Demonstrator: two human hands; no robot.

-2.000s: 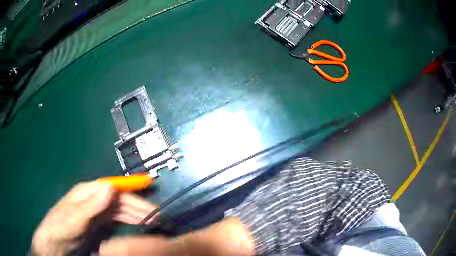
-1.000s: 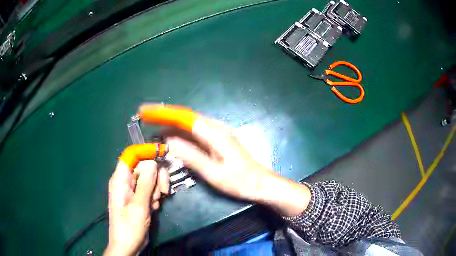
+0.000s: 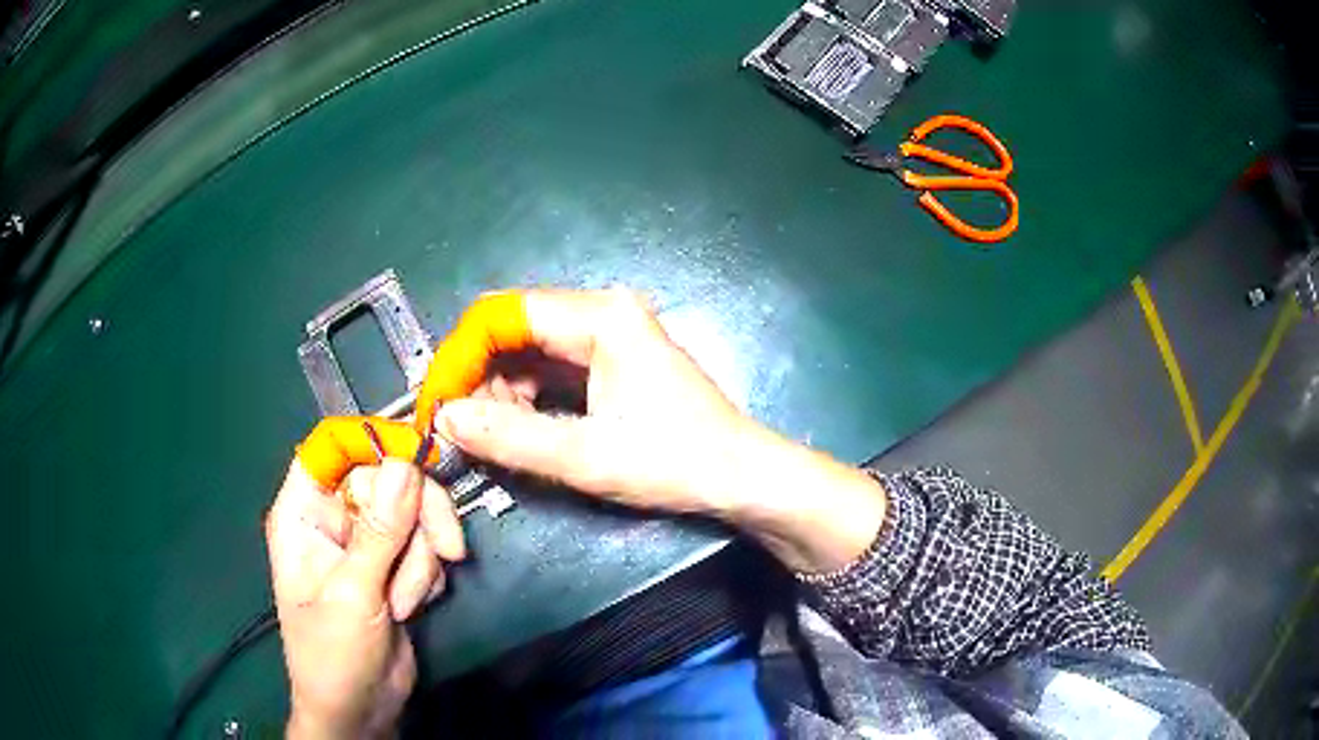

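My left hand [image 3: 347, 542], with an orange cot on the index finger, pinches the dark end of a black cable [image 3: 424, 450] between index finger and thumb. My right hand [image 3: 600, 419], also with an orange cot on the index finger, pinches at the same cable end from the right; the fingertips of both hands nearly touch. A thin dark strand shows by the left fingertip. The silver-grey metal fixture [image 3: 321, 373] lies on the green bench just behind and below the fingers. Its windowed end shows; the hands hide most of its slotted end.
Scissors with orange handles [image 3: 961, 182] lie at the upper right beside several grey fixtures [image 3: 839, 72]. A black cable bundle [image 3: 658, 636] runs along the bench edge by my lap. Black cable [image 3: 224, 672] trails at the lower left. A grey floor with yellow lines [image 3: 1175, 369] is at the right.
My right index finger has come down from above the left hand and closed with the thumb at the cable end. Two seconds ago the hands were lower, in front of the fixture. The camera view has shifted.
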